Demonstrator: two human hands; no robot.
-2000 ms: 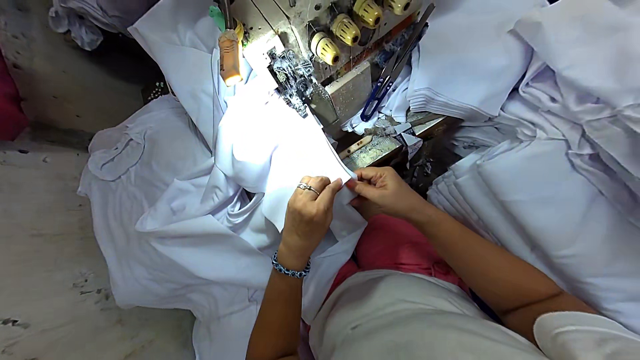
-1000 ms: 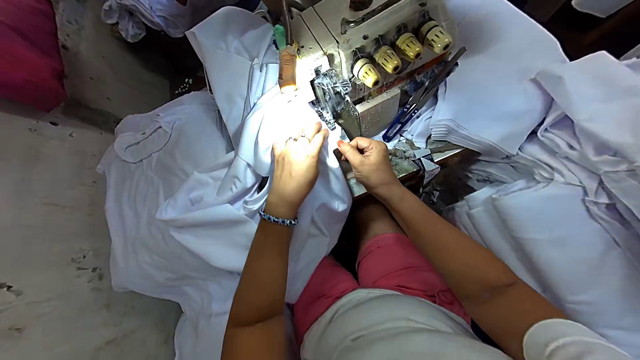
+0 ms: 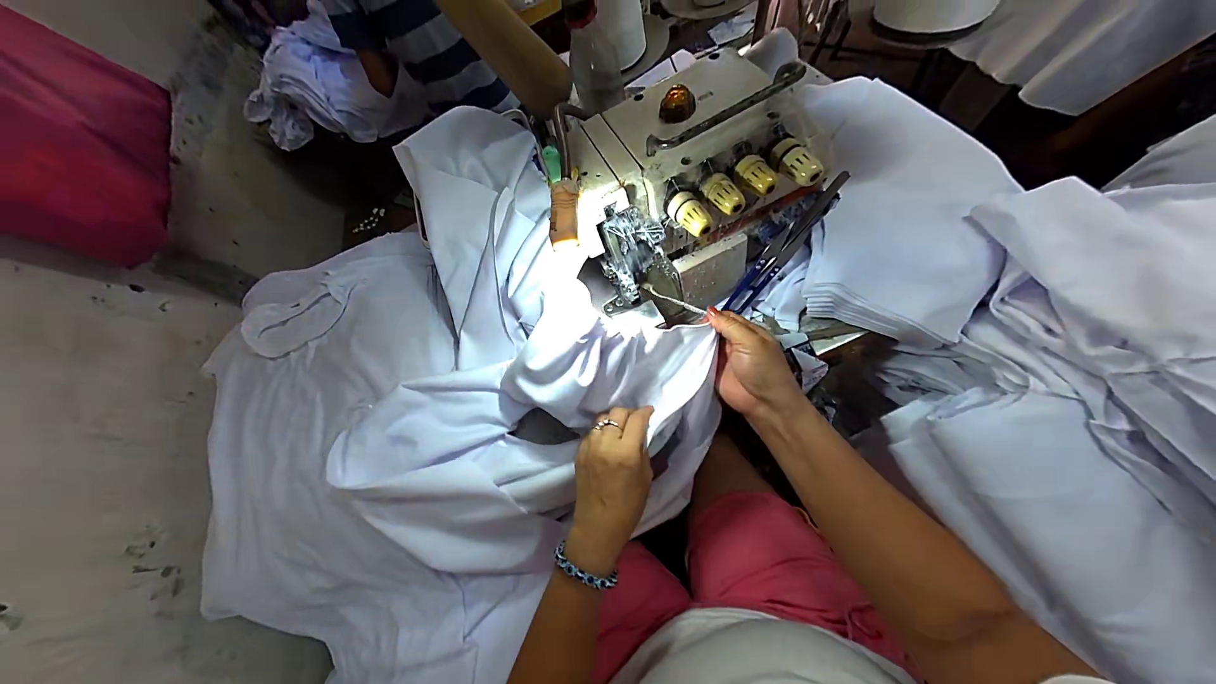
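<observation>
White fabric (image 3: 608, 370) lies bunched before an overlock sewing machine (image 3: 731, 104), under its bright lamp. My left hand (image 3: 616, 465), with a ring and a beaded bracelet, pinches a fold of the fabric below the machine's presser foot area (image 3: 627, 266). At the fabric's upper right edge, my right hand (image 3: 750, 366) grips the cloth between thumb and fingers, close to a thin thread chain (image 3: 676, 302) that runs toward the needle area. Blue-handled scissors (image 3: 784, 242) lie on the machine's right side, just above my right hand.
Stacked white fabric pieces (image 3: 893, 228) lie right of the machine, with more white cloth (image 3: 1073, 456) heaped nearer. A white garment (image 3: 313, 456) spreads at left. Another person in a striped top (image 3: 418, 47) is beyond the machine. Yellow tension dials (image 3: 722, 193) line its front.
My left hand has moved away from the needle area, down toward my lap, still on the fabric. The thread chain now shows by my right hand. The view has shifted, showing more beyond the machine.
</observation>
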